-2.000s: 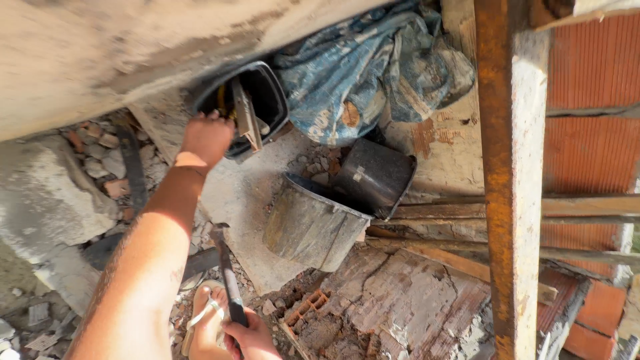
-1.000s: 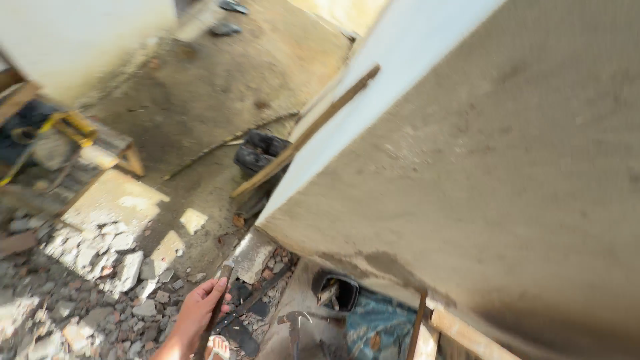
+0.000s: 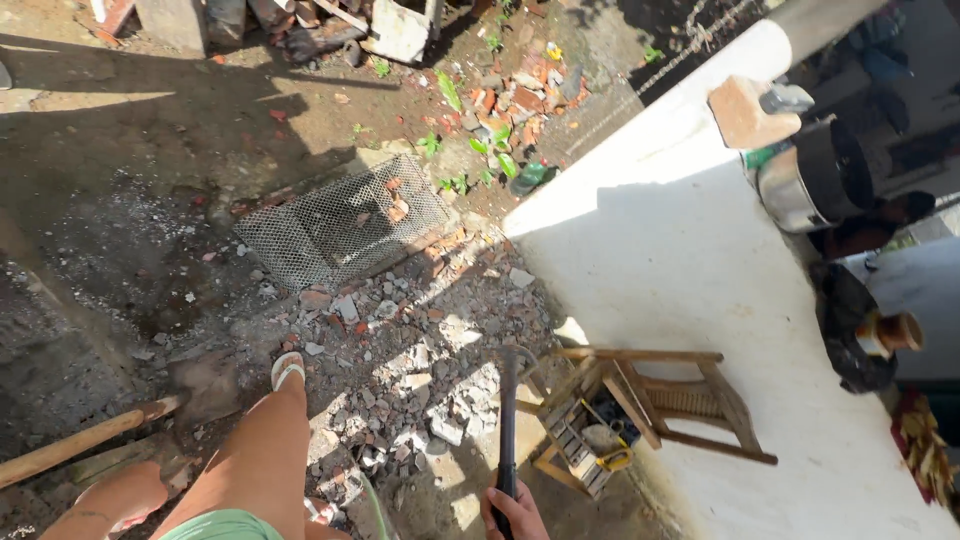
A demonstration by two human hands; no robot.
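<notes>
My right hand (image 3: pixel 514 511), at the bottom edge right of centre, is closed around the dark handle of a hammer (image 3: pixel 508 420). The hammer points away from me, its metal head above the rubble. At the lower left, what appears to be my left hand (image 3: pixel 139 491) is partly in view; its fingers and anything in them are unclear. Just above it lies a long wooden tool handle (image 3: pixel 82 442). My sandalled foot (image 3: pixel 289 369) stands at the edge of the broken masonry (image 3: pixel 420 375).
A wire mesh screen (image 3: pixel 345 221) with brick pieces on it lies ahead. A wooden chair (image 3: pixel 694 401) leans by the white wall (image 3: pixel 675 277), near a slatted wooden stand (image 3: pixel 577 450) carrying a yellow-framed saw (image 3: pixel 613 459). A metal pot (image 3: pixel 795 187) and a brick piece (image 3: pixel 750 116) sit on the wall.
The view has swung widely, from buckets and a blue sheet to the rubble and mesh screen. My left hand was reaching into a black bucket, then held a long tool. The hammer remains in my right hand.
</notes>
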